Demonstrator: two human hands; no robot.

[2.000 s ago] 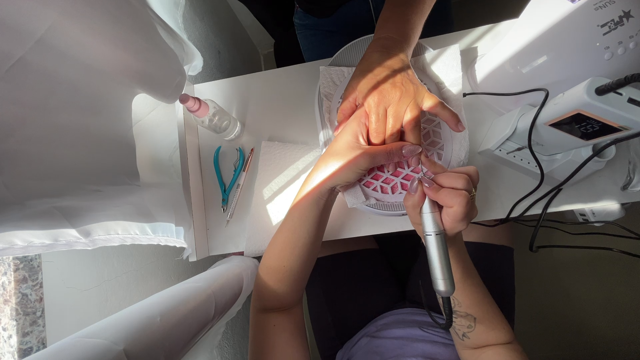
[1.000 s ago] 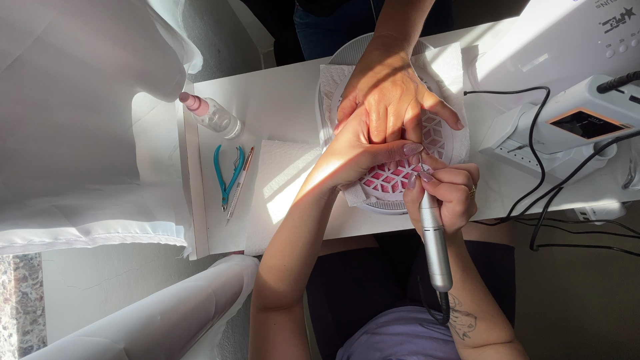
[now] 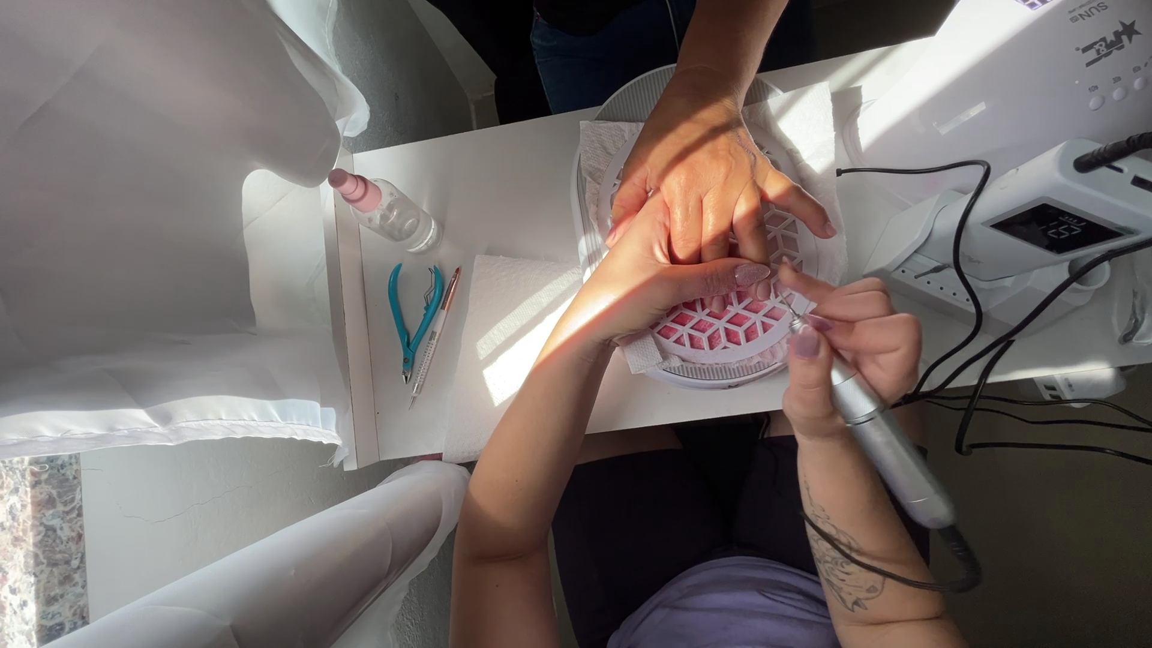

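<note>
My left hand [image 3: 661, 270] grips a finger of another person's hand [image 3: 706, 171], its thumb on top near that fingertip. My right hand [image 3: 850, 333] holds a silver electric nail drill [image 3: 886, 445] like a pen, its thin bit close to the held fingertip; whether it touches cannot be told. The other person's palm faces down. Beneath the hands lies a round nail dust collector [image 3: 720, 371] with a white geometric grille [image 3: 706, 337] over pink, paper towel [image 3: 801, 117] tucked around it.
On the white table [image 3: 504, 216], at left, stand a pink-capped clear bottle [image 3: 396, 211], teal cuticle nippers [image 3: 412, 324], a slim pen-like tool [image 3: 436, 333] and a folded paper towel [image 3: 504, 333]. At right are the drill's control unit [image 3: 1053, 220], black cables [image 3: 972, 270] and a white nail lamp [image 3: 1008, 99].
My right hand and the drill have shifted slightly right and turned, with the bit now more in view. My left hand keeps its hold on the other person's finger.
</note>
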